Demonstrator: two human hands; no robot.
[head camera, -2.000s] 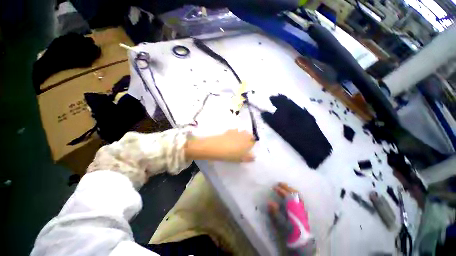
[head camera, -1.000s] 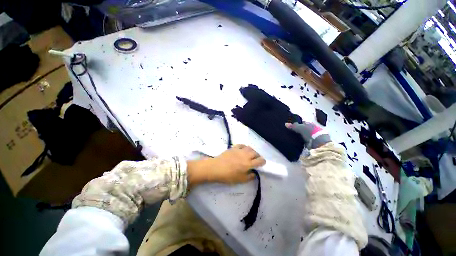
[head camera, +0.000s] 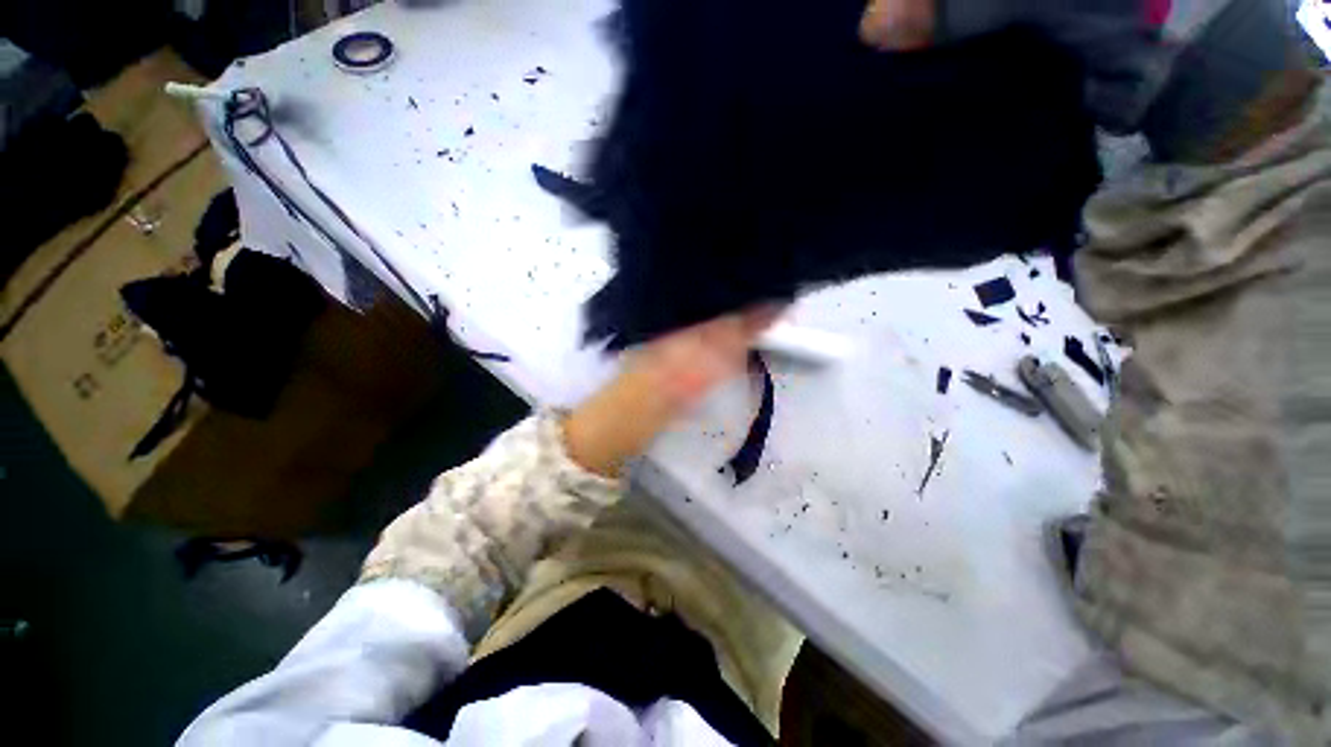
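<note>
A large black fabric piece (head camera: 847, 146) fills the upper middle, raised close to the camera and hiding part of the table. My right hand (head camera: 934, 21), gloved, is cut off by the top edge and grips the fabric, with a bare fingertip over it. My bare left hand (head camera: 683, 368) is low over the table at the fabric's lower left corner, blurred. Its fingertips are partly hidden, so its hold is unclear. A small white object (head camera: 806, 345) lies against its fingers. A narrow black strip (head camera: 755, 426) runs from beneath it across the white table.
Scissors (head camera: 251, 117) and a tape ring (head camera: 364, 53) are at the table's far left. Snips (head camera: 1004, 391), a grey-beige block (head camera: 1060, 397) and black offcuts (head camera: 993, 292) lie on the right. A cardboard box (head camera: 88, 329) with black pieces stands on the floor at left.
My right hand has lifted the black fabric off the table, up and towards the camera. My left hand stays near the strip and the white object. The view has shifted.
</note>
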